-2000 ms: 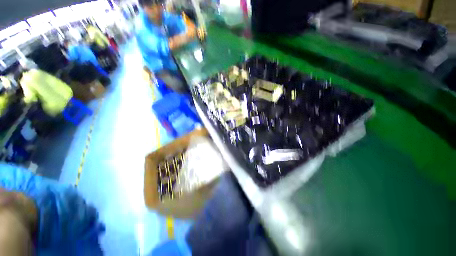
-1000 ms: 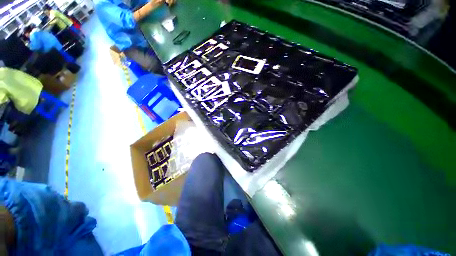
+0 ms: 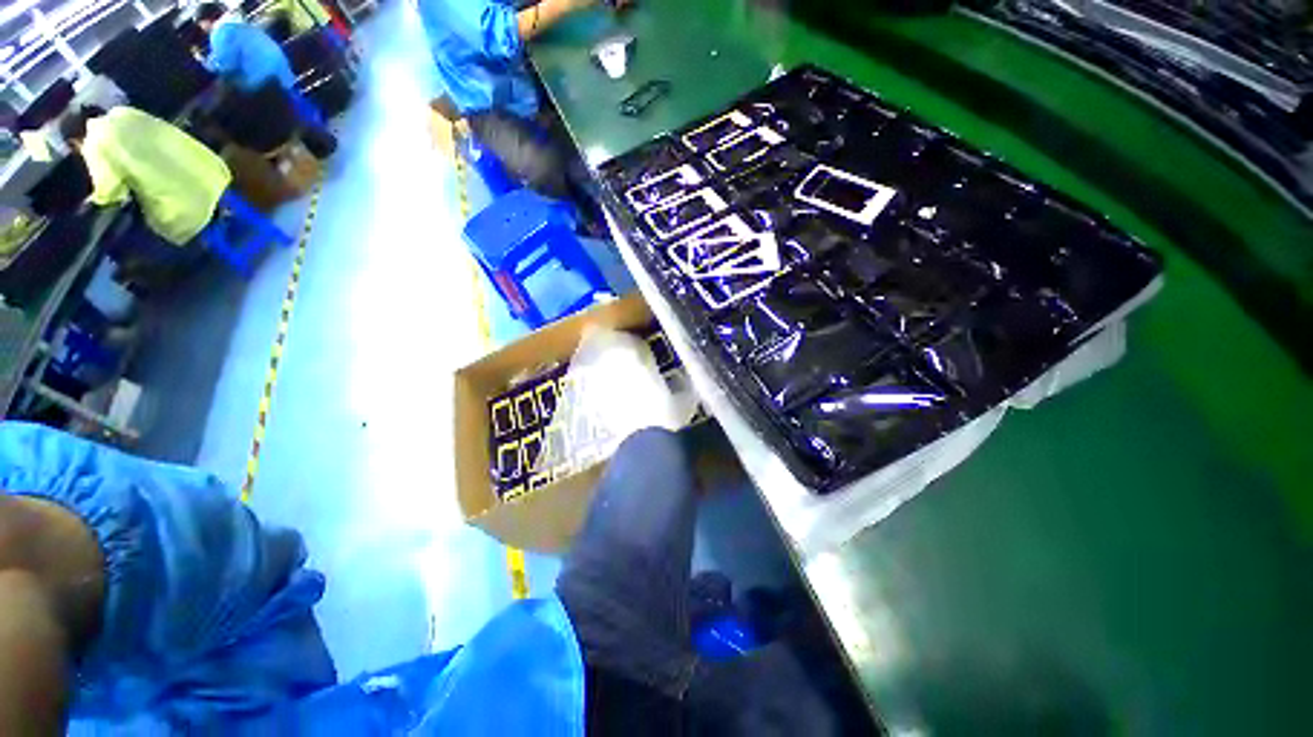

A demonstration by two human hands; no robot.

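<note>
A glossy black blister tray [image 3: 950,310] lies on the bench in front of me. Several thin pale-edged frames sit at its far left. One separate pale frame [image 3: 845,195] lies nearer its middle. White sheets or film [image 3: 922,482] stick out under the tray. My left hand [image 3: 36,619] or wrist shows as a large blurred patch of skin at the lower left, beside my blue cuff. It is cut off by the picture's edge, and its fingers cannot be seen. My right hand is out of the picture.
An open carton [image 3: 483,446] with rows of framed parts and cloudy film [image 3: 616,382] stands by my knee. A blue stool [image 3: 536,248] is beyond it. A small whitish cup [image 3: 614,58] and dark loop [image 3: 644,98] lie near a worker's blue sleeve [image 3: 468,51].
The view has turned left, so tray, carton and stool sit further right in the picture. The blue cloth at the bottom right has left view. The frames on the tray look unchanged.
</note>
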